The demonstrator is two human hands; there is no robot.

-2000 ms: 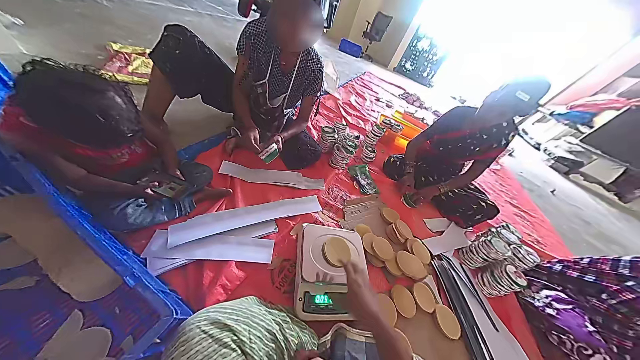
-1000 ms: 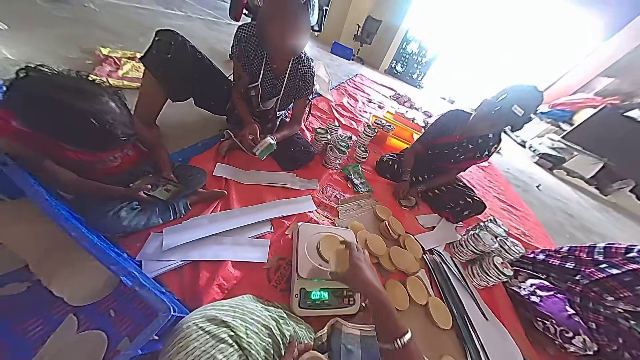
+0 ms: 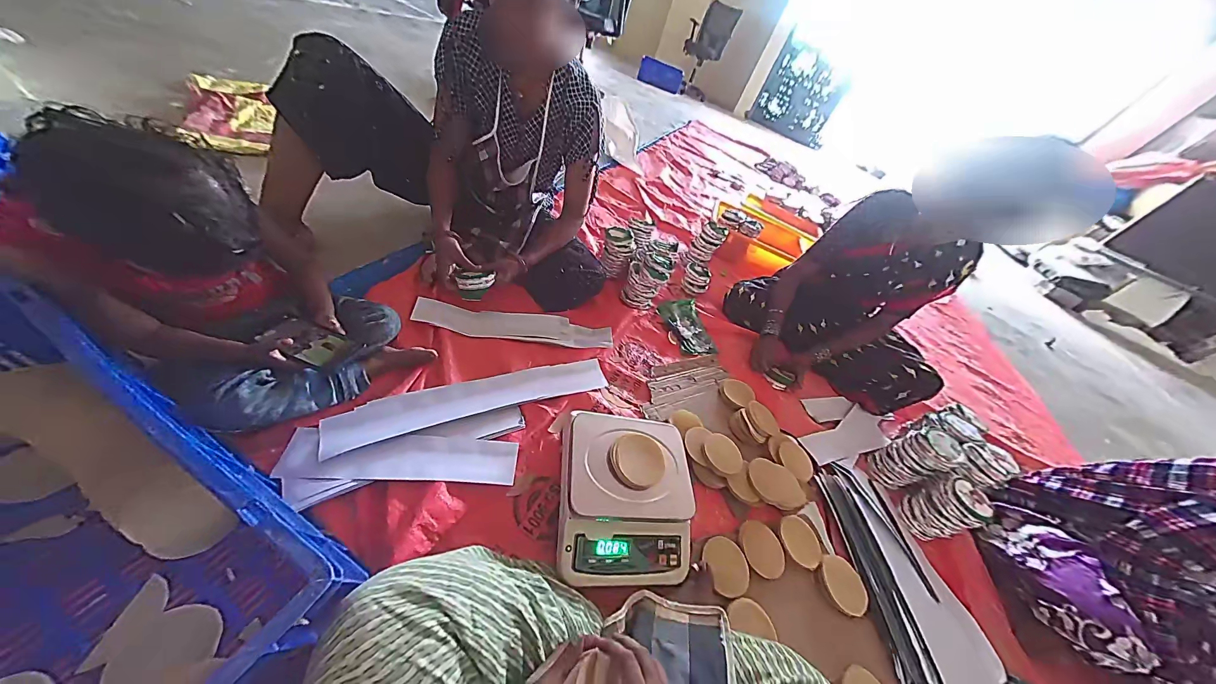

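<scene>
At the bottom edge, my left hand (image 3: 567,664) and my right hand (image 3: 631,659) seem close together over my lap, largely cut off. Tan edges show between the fingers; what is held cannot be told. Just beyond them stands a digital scale (image 3: 616,528) with a lit green display. A small stack of round tan discs (image 3: 637,461) rests on its pan, with no hand touching it. Several similar loose discs (image 3: 776,484) lie right of the scale, some overlapping, others on a brown sheet (image 3: 807,622).
White paper strips (image 3: 456,408) lie left of the scale; a blue crate (image 3: 275,513) stands farther left. Dark strips (image 3: 869,560) and stacked green-and-white rolls (image 3: 936,461) are at right. Several people sit around the red sheet (image 3: 418,518); more stacks (image 3: 651,266) stand beyond.
My right hand has left the scale's pan, where it was placing or touching discs, and the discs now sit there alone. The person opposite has lowered the green-and-white item.
</scene>
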